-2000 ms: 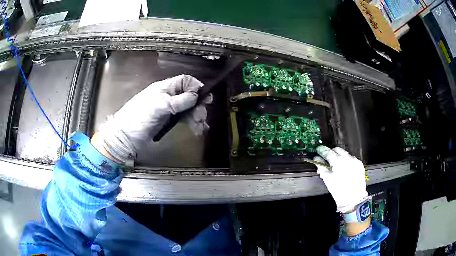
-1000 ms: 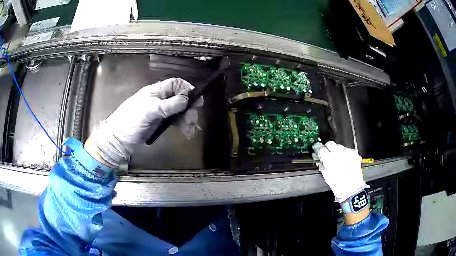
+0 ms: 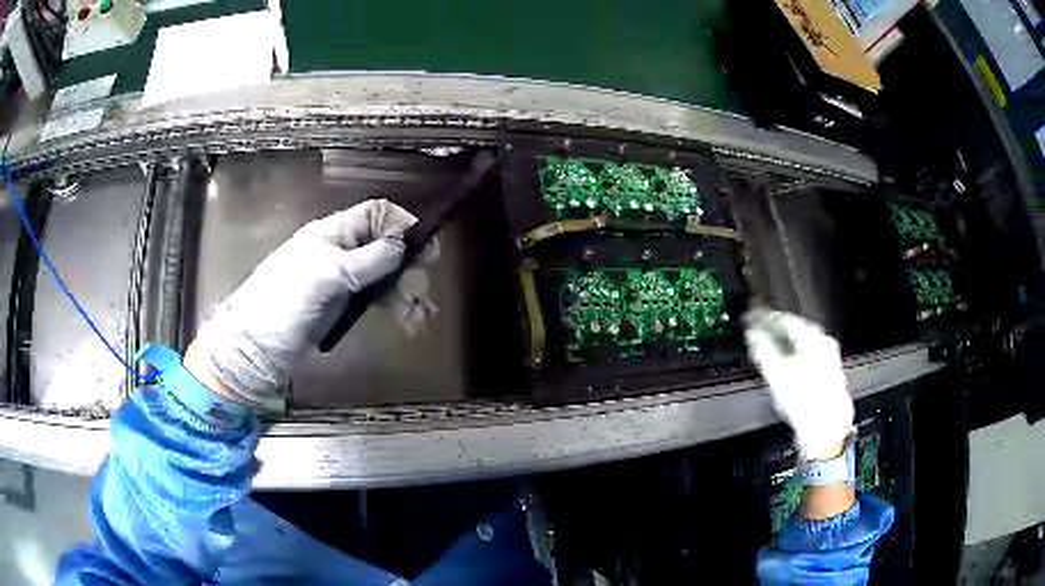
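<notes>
My left hand (image 3: 304, 292), in a white glove, grips a dark flat stick (image 3: 453, 208) slanting up to the right over the metal plate. A black carrier (image 3: 676, 254) lies on the conveyor with two green circuit board strips, a far one (image 3: 620, 189) and a near one (image 3: 644, 307). Brass-coloured clips lie between the strips (image 3: 567, 228) and along the carrier's left side (image 3: 533, 311). My right hand (image 3: 802, 372), gloved and blurred, is just right of the near strip. Whether it holds a tool is not clear.
Metal conveyor rails (image 3: 458, 450) run along the near and far sides. Another carrier with green boards (image 3: 930, 286) lies at the right. More boards (image 3: 791, 504) are below my right hand. A green mat (image 3: 481, 46) with a white sheet (image 3: 212, 57) lies beyond.
My right hand has moved right, slightly away from the near strip's corner. The thin yellow-ended tool seen in it before no longer shows. My left hand still holds the stick; the view has shifted slightly.
</notes>
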